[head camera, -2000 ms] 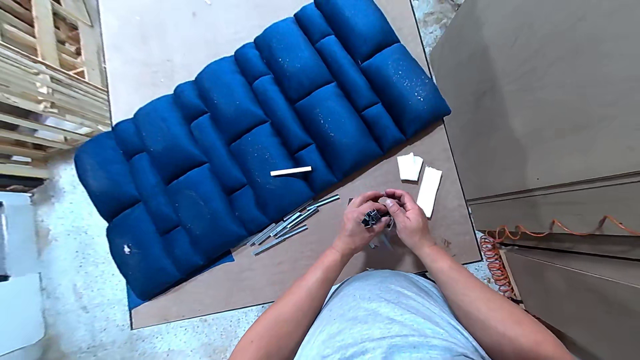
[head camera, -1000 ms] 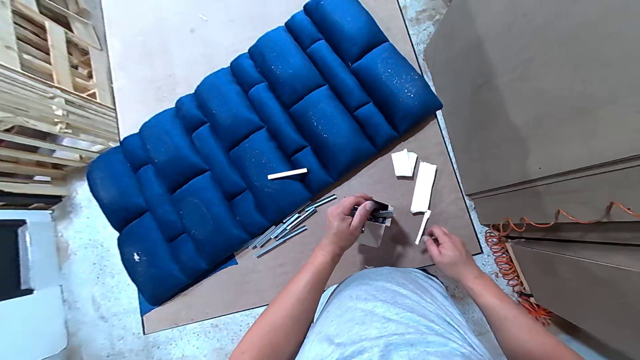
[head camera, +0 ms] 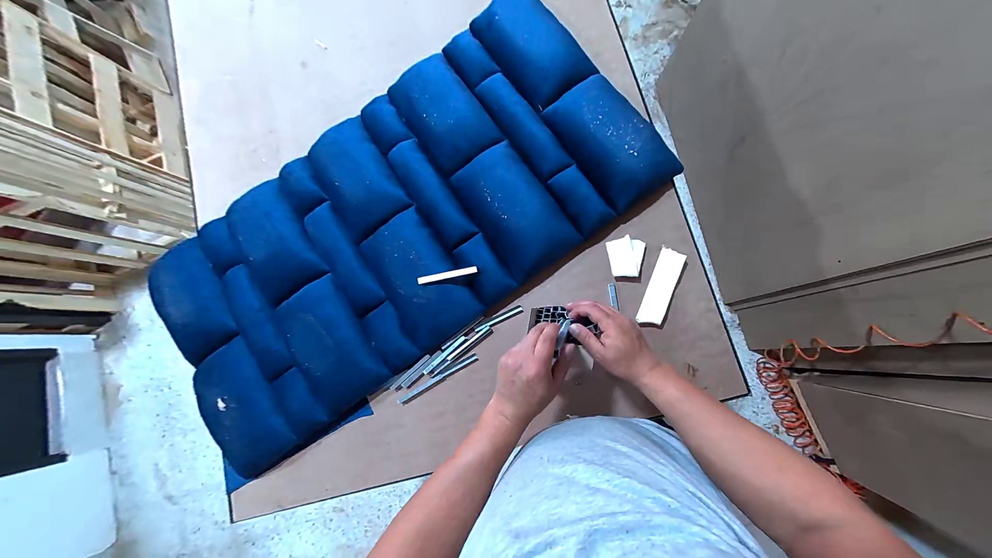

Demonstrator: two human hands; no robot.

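Close together in front of my body, my left hand (head camera: pixel 531 372) and my right hand (head camera: pixel 614 337) hold a small dark part with a grid of square openings (head camera: pixel 552 315). A short grey strip shows between my fingers; what exactly it is cannot be told. Several thin metallic strips (head camera: pixel 438 366) lie left of my hands, beside a blue tufted upholstered panel (head camera: pixel 372 232). One pale stick (head camera: pixel 447 275) rests on the panel. Beyond my right hand are white pieces (head camera: pixel 625 256), a longer white strip (head camera: pixel 661 287) and a short metallic strip (head camera: pixel 613 297).
The brown work board (head camera: pixel 325 484) lies beneath the panel. Wooden pallets or slatted frames (head camera: pixel 101 163) are stacked at the left. Large brown panels (head camera: pixel 837 155) stand at the right, with a coiled orange hose (head camera: pixel 787 395) beside them.
My right hand has come back from the right to meet my left hand at the dark part. The blue panel and the pale stick on it have not moved.
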